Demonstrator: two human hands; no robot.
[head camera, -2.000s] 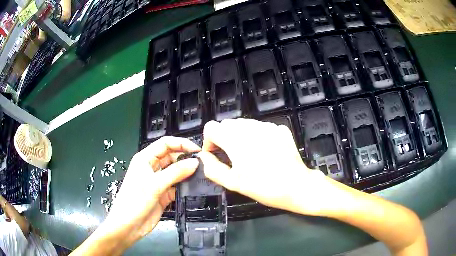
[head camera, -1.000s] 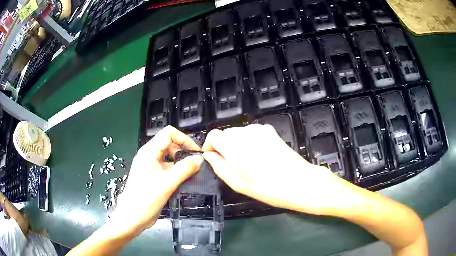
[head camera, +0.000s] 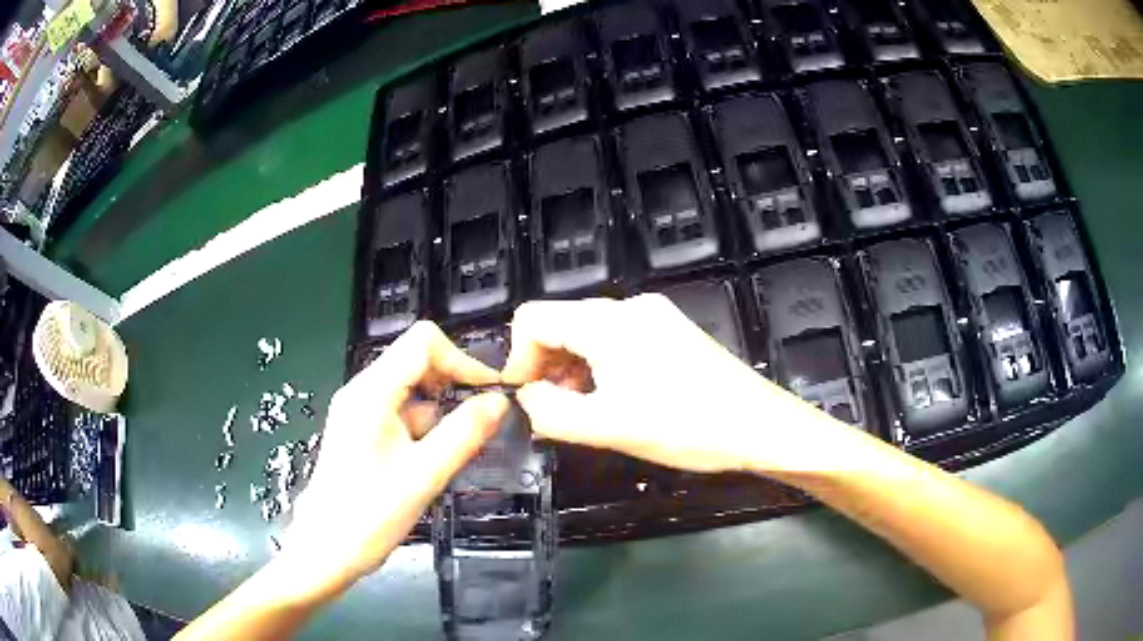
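Note:
A black plastic housing (head camera: 495, 538) points down toward the wearer, its top end between my hands. My left hand (head camera: 389, 451) grips that top end with thumb and fingers. My right hand (head camera: 627, 376) has its thumb and fingertip pinched together at the housing's top edge, touching my left fingertips. Whether a small part is between the right fingertips is hidden. The black tray (head camera: 1090, 382) lies behind and to the right, with rows of similar housings. Small whitish and dark loose parts (head camera: 278, 411) are scattered on the green bench left of my left hand.
A cream round ribbed fan (head camera: 80, 357) and a dark flat slab (head camera: 110, 470) are at the left. A second black tray (head camera: 270, 44) lies at the back left. A tan sheet (head camera: 1078, 38) is at the far right. Another person's arm (head camera: 35, 538) shows at the lower left.
The housing has tilted slightly and shifted a little left. My right hand's fingers have curled and shifted slightly at the top edge. My left hand still grips the housing.

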